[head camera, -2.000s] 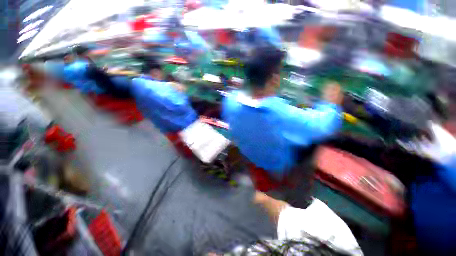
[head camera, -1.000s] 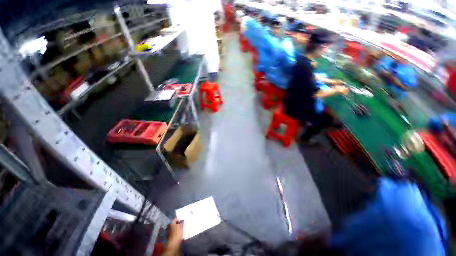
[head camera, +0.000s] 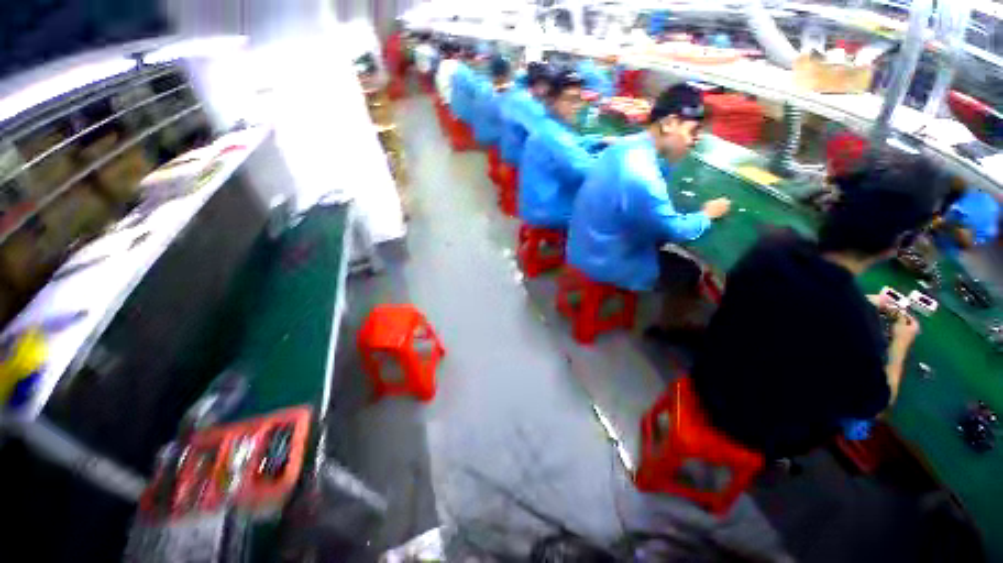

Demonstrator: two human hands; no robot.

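Neither of my hands can be made out. A small white patch, likely the paper sheet (head camera: 418,547), shows at the bottom edge, mostly cut off and blurred. Nearest on the left, a red-orange parts tray (head camera: 248,460) with compartments and small things in it sits at the near end of a green bench (head camera: 288,319). Clear, shiny material lies beside the tray.
A red stool (head camera: 401,350) stands in the grey aisle (head camera: 484,385). On the right, a person in black (head camera: 786,341) sits on a red stool (head camera: 695,453) at a green bench (head camera: 940,379). Several people in blue smocks sit beyond. Shelves (head camera: 143,209) line the left.
The view has swung left, then moved forward along the aisle. The stool and seated people are nearer. The sheet has dropped mostly out of view, and the hand holding it no longer shows.
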